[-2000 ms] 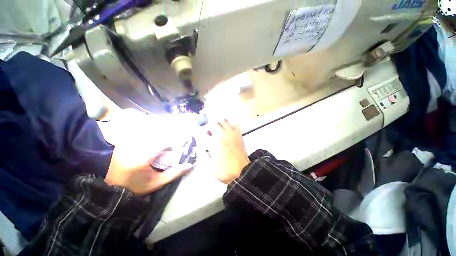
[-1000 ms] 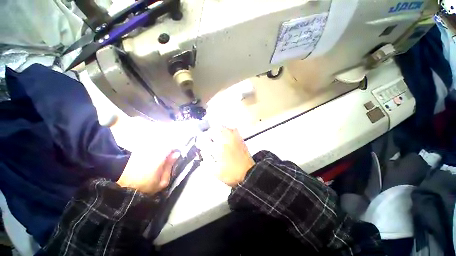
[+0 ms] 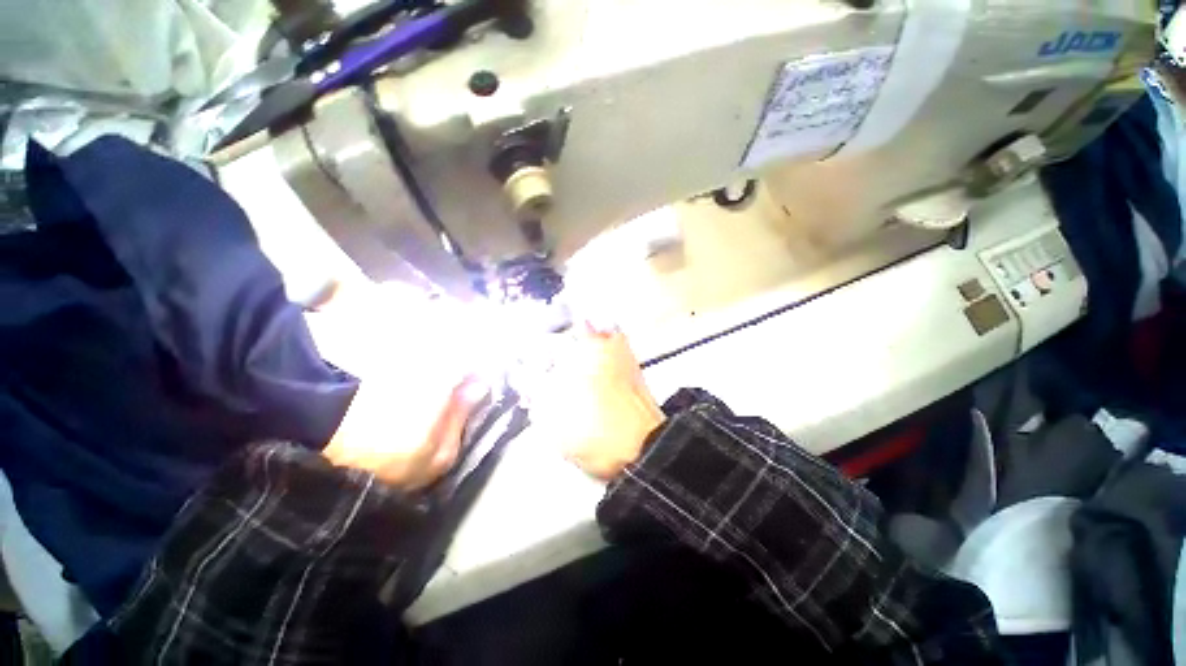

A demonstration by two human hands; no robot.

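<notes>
Navy fabric (image 3: 169, 299) lies bunched left of the cream sewing machine (image 3: 650, 117). A narrow dark strip of the work (image 3: 488, 455) runs from under the lamp glare toward the wearer, over the bed's front edge. My left hand (image 3: 410, 423) lies on the work at the left, thumb against the dark strip. My right hand (image 3: 605, 410) lies right of it, close to the presser foot area (image 3: 527, 280), fingertips washed out by glare. The needle and what the right fingertips hold cannot be made out.
Scissors with a purple marking (image 3: 377, 59) rest on the machine head. A handwritten label (image 3: 819, 104) is on the arm. A keypad (image 3: 1034, 267) sits at the bed's right end. Grey and white fabric pieces (image 3: 1034, 559) lie at the lower right.
The camera view has shifted, so the machine sits slightly further right. My left hand has moved closer to the presser foot, with its thumb drawn in. My right hand stays near the foot.
</notes>
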